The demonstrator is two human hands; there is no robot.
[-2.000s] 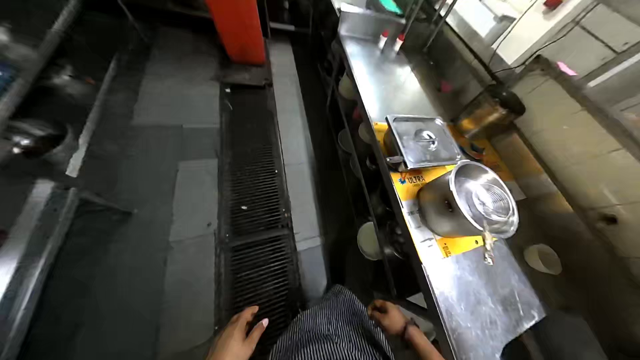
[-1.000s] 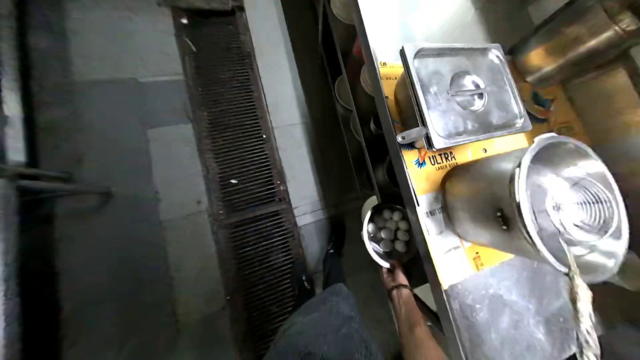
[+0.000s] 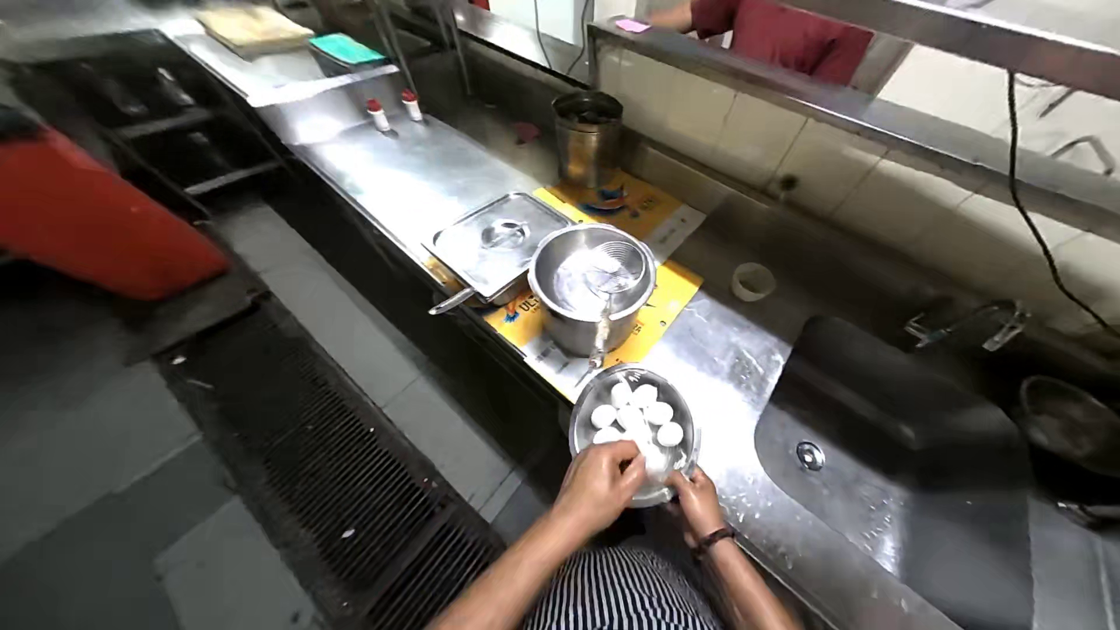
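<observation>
A round metal bowl (image 3: pixel 584 411) of several white eggs (image 3: pixel 629 417), which look peeled, is at the counter's front edge. My right hand (image 3: pixel 697 500) grips its near right rim. Over the bowl's near left side is my left hand (image 3: pixel 605 479), its fingers curled; whether they hold anything is hidden. Just beyond the bowl stands a deep steel pot (image 3: pixel 577 328). A wire skimmer (image 3: pixel 615 267) rests in it, with its wrapped handle over the near rim. A lidded steel pan (image 3: pixel 503 236) with a handle is to the pot's left.
A steel sink (image 3: pixel 884 455) with a faucet (image 3: pixel 967 325) is at right. A small white bowl (image 3: pixel 752 282) and a tall metal container (image 3: pixel 588 140) stand farther back. Two red-capped bottles (image 3: pixel 378 115) are at upper left. Floor grating (image 3: pixel 324 464) runs below. A person in a red shirt (image 3: pixel 792 39) is behind the ledge.
The bowl of eggs, beside the lower shelf a second ago, is now up at the counter's edge in my right hand. My left hand has come over it. The view has swung toward the sink.
</observation>
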